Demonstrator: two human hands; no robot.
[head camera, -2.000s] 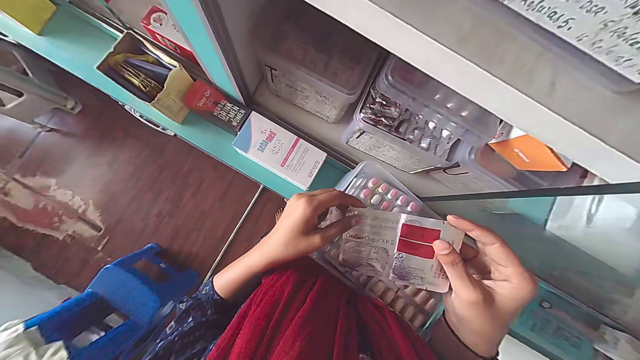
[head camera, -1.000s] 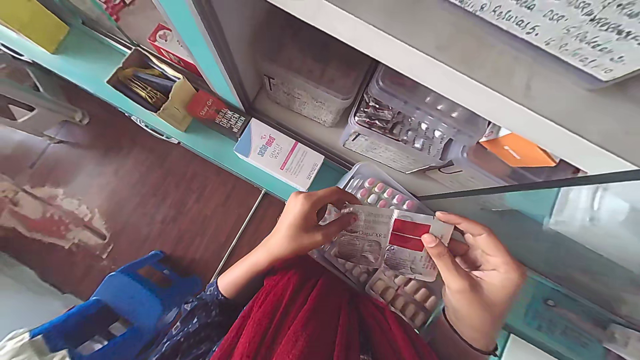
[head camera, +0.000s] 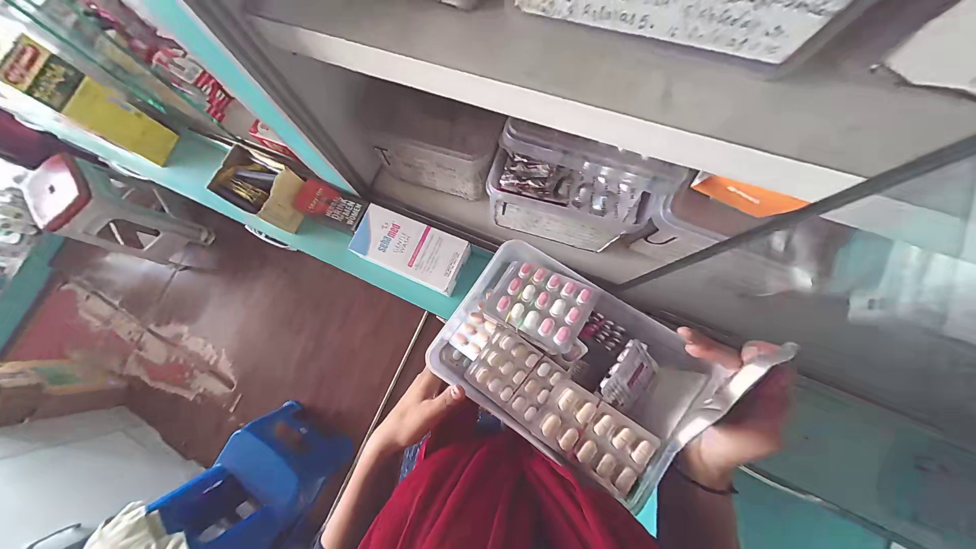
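Note:
A clear plastic box (head camera: 526, 252) filled with blister packs is tilted in front of me. Pink and white tablets fill one blister pack (head camera: 543, 301) at its upper end, and peach tablets show in several packs (head camera: 579, 427) along the near side. My left hand (head camera: 423, 408) grips the box by its lower left corner, the fingers hidden beneath. At the right end my right hand (head camera: 736, 412), somewhat blurred, has a silvery blister strip (head camera: 736, 393) between thumb and fingers, beside the box's rim.
On the teal ledge (head camera: 320, 244) stand a white and blue carton (head camera: 412, 248) and an open cardboard box (head camera: 259, 187). Plastic boxes (head camera: 572, 191) of medicine packs sit on the shelf beyond. A blue plastic object (head camera: 282, 457) is on the floor at lower left. A glass pane edge (head camera: 755, 225) slants at right.
My left hand has let go of the strip and moved down to the box's corner. My right hand has moved right with the strip. More of the box's contents now show.

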